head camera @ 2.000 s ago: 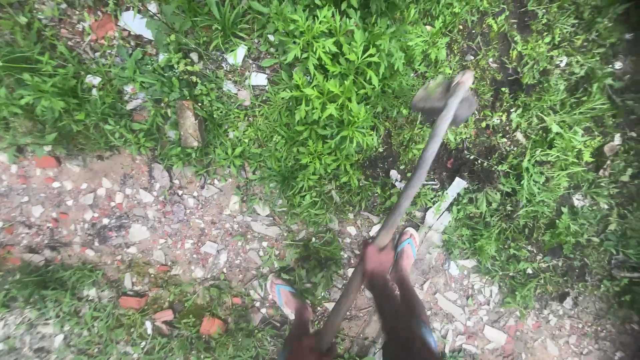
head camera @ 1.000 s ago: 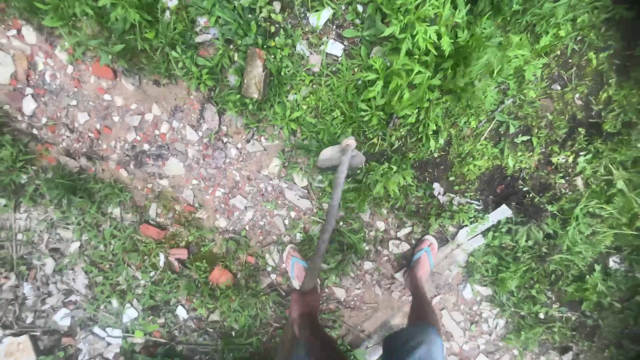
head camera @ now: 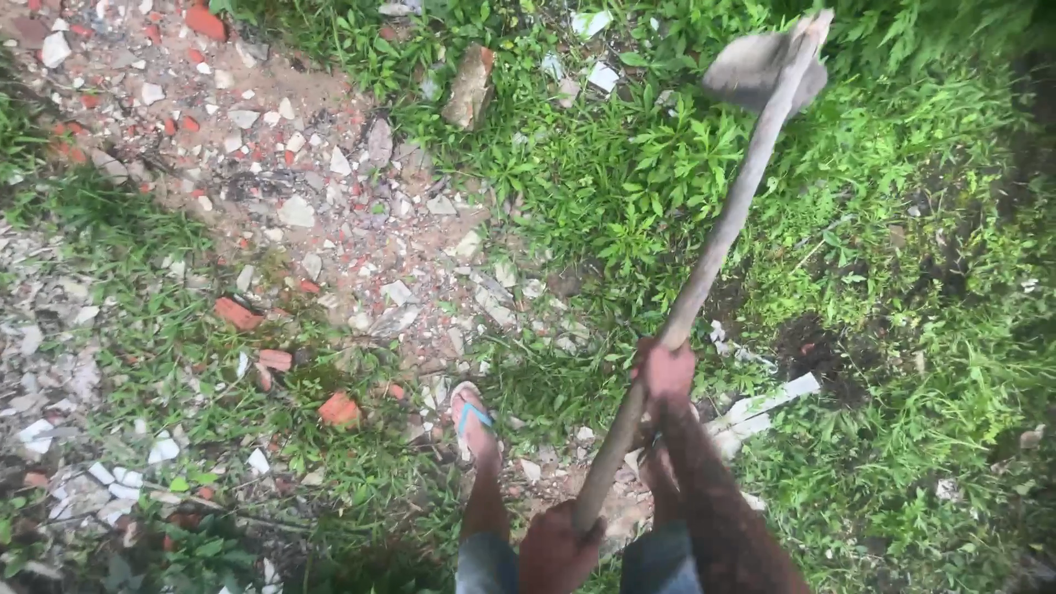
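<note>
Both my hands grip the wooden handle of a hoe (head camera: 726,223), which slants up to the right over green weeds. My left hand (head camera: 561,549) is closed round the handle's lower end, in front of my legs. Farther up, near the middle of the handle, my right hand (head camera: 667,371) is wrapped round it. The hoe's broad metal blade (head camera: 747,73) is at the top right, above the leafy weeds (head camera: 652,181), slightly blurred.
My feet, in flip-flops (head camera: 473,417), stand on rubble-strewn soil. Brick pieces (head camera: 340,409) and pale shards lie at the left. A stone-like block (head camera: 469,87) rests in grass at the upper middle. White flat strips (head camera: 763,404) lie right of my right foot, beside dark bare soil (head camera: 817,351).
The hoe's head has moved up and to the right from low in front of my feet, where it was a second ago. My right hand has come into clear view on the handle.
</note>
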